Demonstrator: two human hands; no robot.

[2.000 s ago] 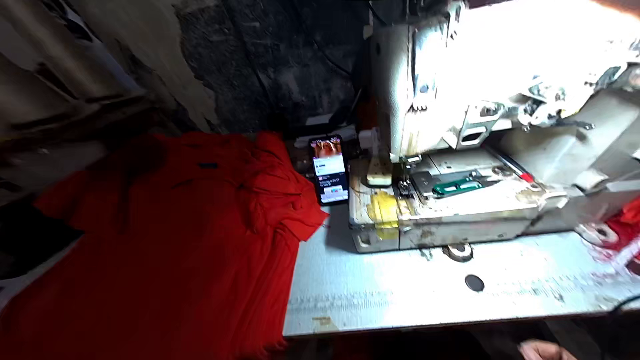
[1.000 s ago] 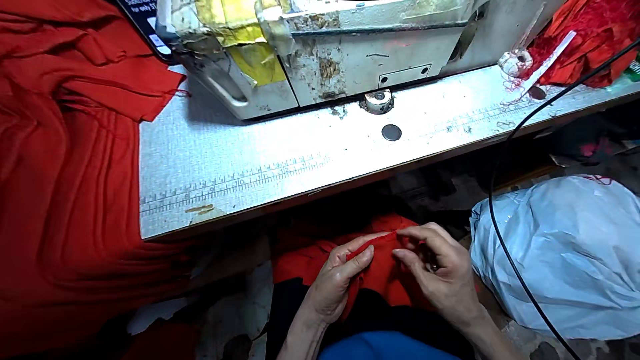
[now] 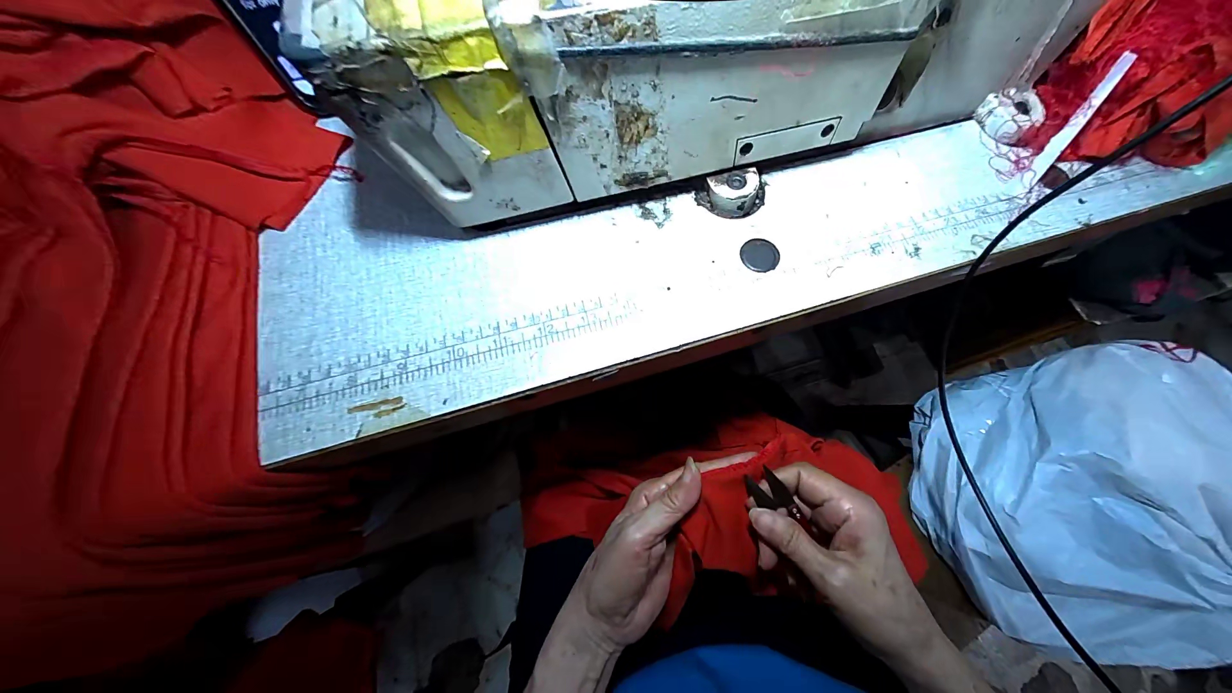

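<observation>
Red fabric [image 3: 712, 520] lies over the lap below the table edge. My left hand [image 3: 640, 549] grips its upper edge, with the thumb on top and the fingers behind the cloth. Dark thread snips [image 3: 778, 496] are held between the thumb and fingers of my right hand [image 3: 833, 544]. Their two blades stand apart, pointing up and left, close to the fabric's edge. Whether the blades touch the cloth cannot be told. The lower part of the snips is hidden in my right hand.
A sewing machine [image 3: 674, 106] stands on the white table [image 3: 462, 289] with printed rulers. Piled red fabric [image 3: 115, 385] hangs at the left, beside a phone [image 3: 279, 48]. At the right are a thread spool [image 3: 1009, 115], red scraps [image 3: 1155, 77], a black cable [image 3: 948, 385] and a pale plastic bag [image 3: 1088, 500].
The view has swung down to the lap since the oldest frame. One second ago both hands were at the red fabric; now dark snips show in my right hand, which is lower and apart from my left.
</observation>
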